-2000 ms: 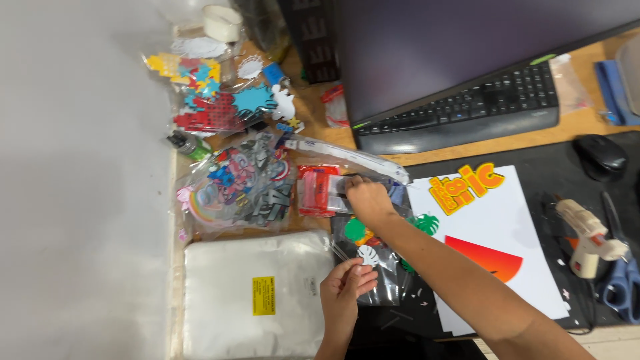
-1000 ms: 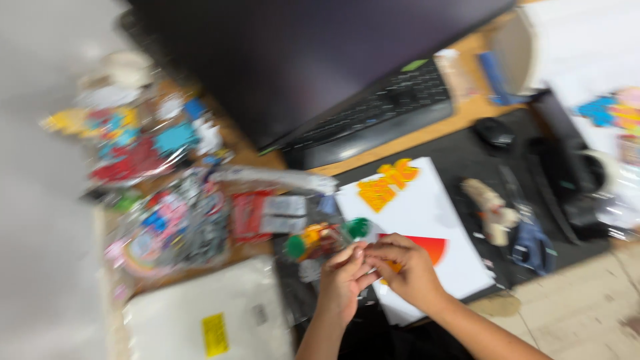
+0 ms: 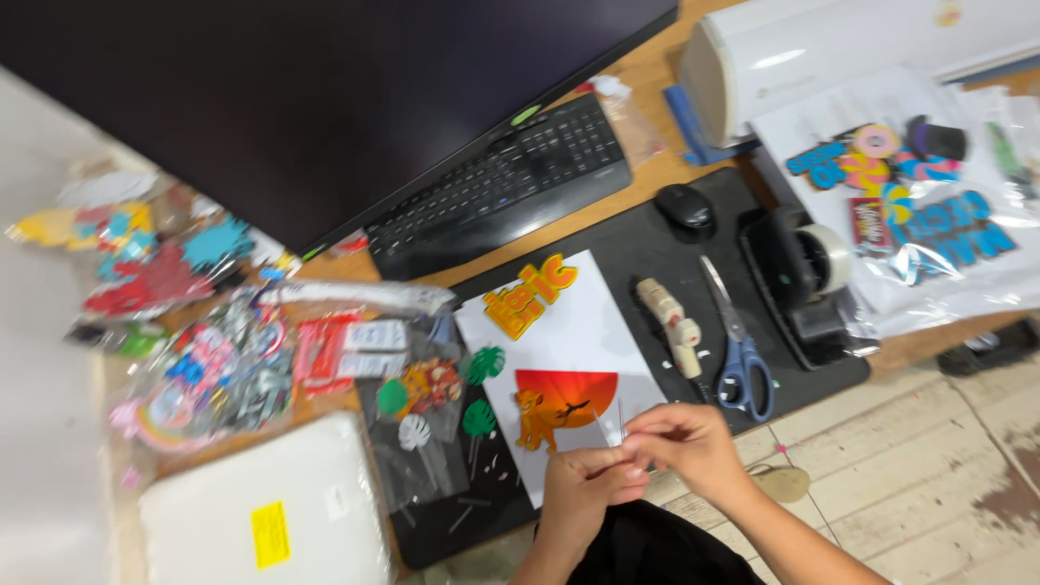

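Observation:
My left hand [image 3: 591, 483] and my right hand [image 3: 686, 447] meet at the fingertips near the mat's front edge. Between them they pinch thin clear sticks [image 3: 621, 418] that point up and away. Just beyond lies white paper [image 3: 561, 325] bearing a red-orange half-round cutout [image 3: 597, 390], a lion cub cutout [image 3: 532, 418] and yellow-orange lettering [image 3: 528, 301]. Left of the paper are green leaf cutouts [image 3: 479, 418], a white leaf cutout [image 3: 414, 432] and a clear bag [image 3: 431, 471] with more cutouts.
On the black mat [image 3: 601, 236] lie a glue gun [image 3: 673, 325], scissors [image 3: 738, 349], a tape dispenser [image 3: 792, 284] and a mouse [image 3: 685, 207]. Behind stand a keyboard [image 3: 504, 187] and a monitor [image 3: 325, 97]. Bagged cutouts [image 3: 219, 374] and a wrapped white pack [image 3: 325, 504] lie left.
My right hand has left the bags at the left and joined my left hand farther right. The lion cub cutout now shows on the half-round piece's left side. The view has shifted right.

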